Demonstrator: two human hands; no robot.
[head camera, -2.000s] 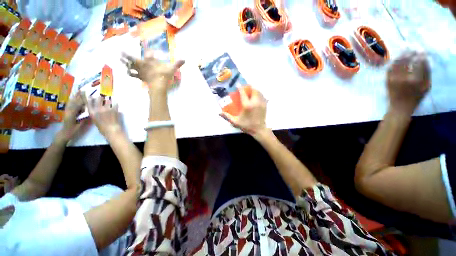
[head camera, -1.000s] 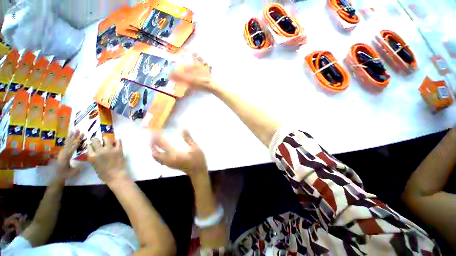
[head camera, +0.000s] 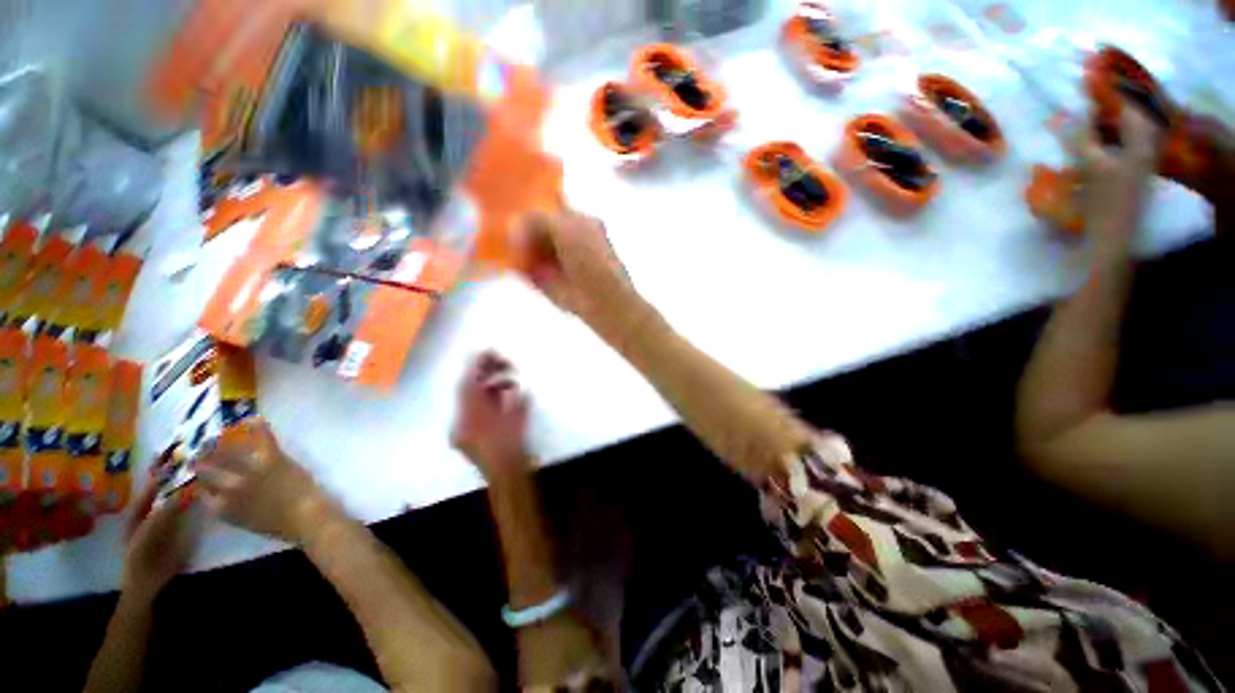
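My right hand (head camera: 580, 268) grips the orange end flap of a flat retail carton (head camera: 515, 169). This carton is blurred and raised above other cartons at the upper left. Its dark printed face is towards me. My left hand (head camera: 494, 417), with a white band at the wrist, is near the table's front edge. It holds nothing and its fingers are loosely bent. Flat printed cartons (head camera: 314, 305) lie overlapping on the white table between the raised carton and the neighbour's hands.
Several orange cable coils (head camera: 795, 186) lie at the back centre and right. At left, a neighbour's hands (head camera: 257, 481) hold a narrow carton (head camera: 233, 379) beside rows of narrow cartons (head camera: 84, 399). At right, another person's hand (head camera: 1121, 163) is at a coil (head camera: 1124, 84).
My right hand has taken hold of a carton and lifted it. My left hand remains low near the table edge. The right-hand neighbour's hand has come in at the coils.
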